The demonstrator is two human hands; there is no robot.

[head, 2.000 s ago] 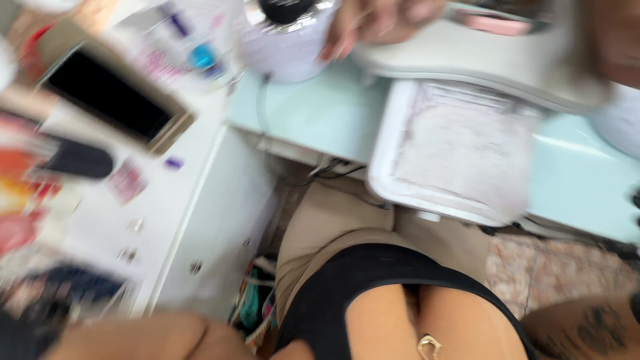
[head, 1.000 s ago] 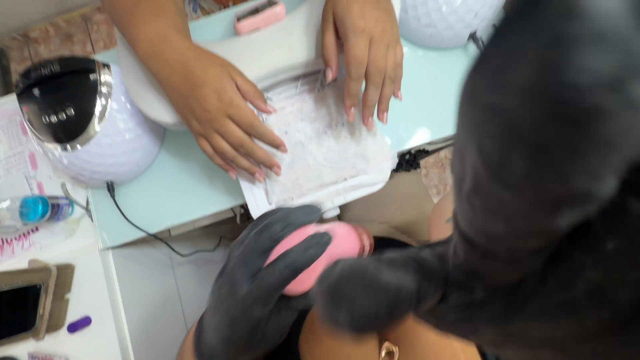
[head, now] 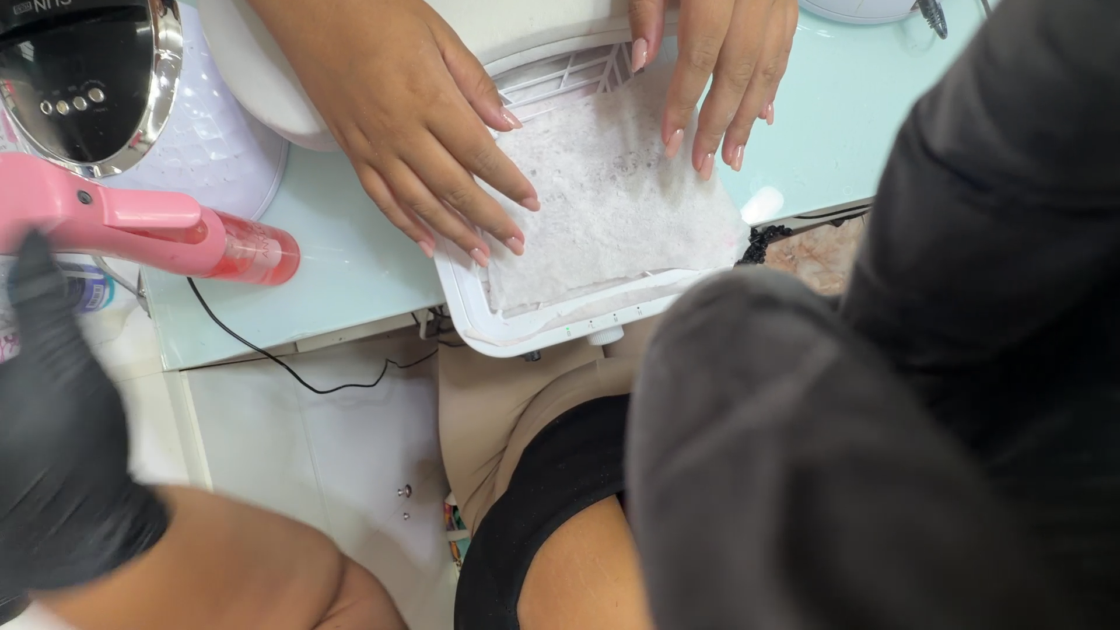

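My left hand [head: 57, 420], in a black glove, is at the left edge, closed on a pink spray bottle [head: 166, 223] with clear reddish liquid at its end; part of the grip is out of view. The bottle lies sideways in front of a nail lamp. Very near the camera, my right hand [head: 787, 437] fills the right side in a dark glove; whether it holds anything is hidden. Another person's two bare hands [head: 437, 140] [head: 722, 79], with long pale pink nails, rest over a white nail dust collector [head: 503, 337] with a white filter sheet [head: 612, 188].
A white nail lamp with a black and chrome panel [head: 87, 79] stands at the upper left, another lamp [head: 862, 7] at the top right. A white armrest [head: 271, 79] borders the glass tabletop [head: 350, 254]. A black cable [head: 324, 389] hangs below its edge, beside white drawers [head: 262, 437].
My left hand has moved left with the pink bottle from in front of the dust collector. The other person's hands remain over the filter. The view has shifted strongly since the earliest frame.
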